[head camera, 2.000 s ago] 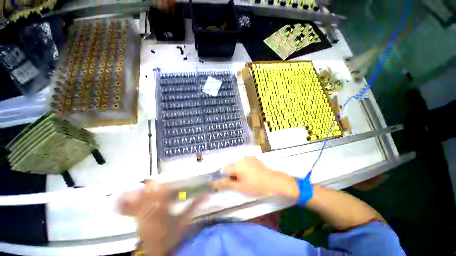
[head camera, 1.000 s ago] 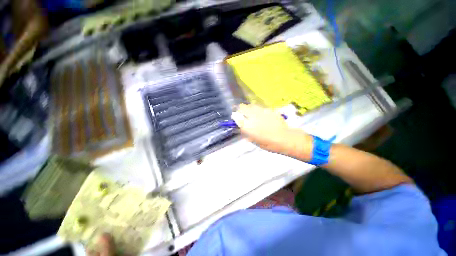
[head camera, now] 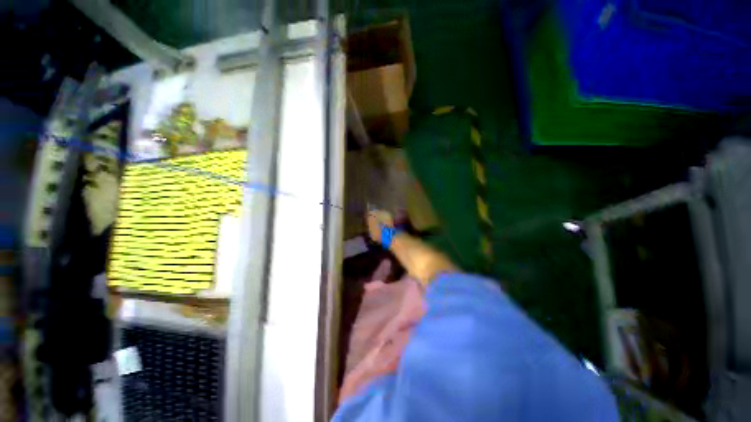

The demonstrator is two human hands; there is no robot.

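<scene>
My right hand, small and blurred, reaches down beside the bench over a brown cardboard box; the blue strap is on its wrist. Whether its fingers hold anything cannot be told. My left hand is out of the picture. No circuit board shows in a hand. The tray of yellow components lies on the bench at the left, with the clear tray of black parts below it in the picture, cut off by the lower edge.
The bench's metal rail runs up the picture. A cardboard box stands on the green floor beside the bench. Pink cloth lies by my lap. A blue and green container is at upper right, a metal frame at right.
The view has swung to the right. My right hand has moved from over the trays to beside the bench, low down. My left hand and the board it held have left the picture.
</scene>
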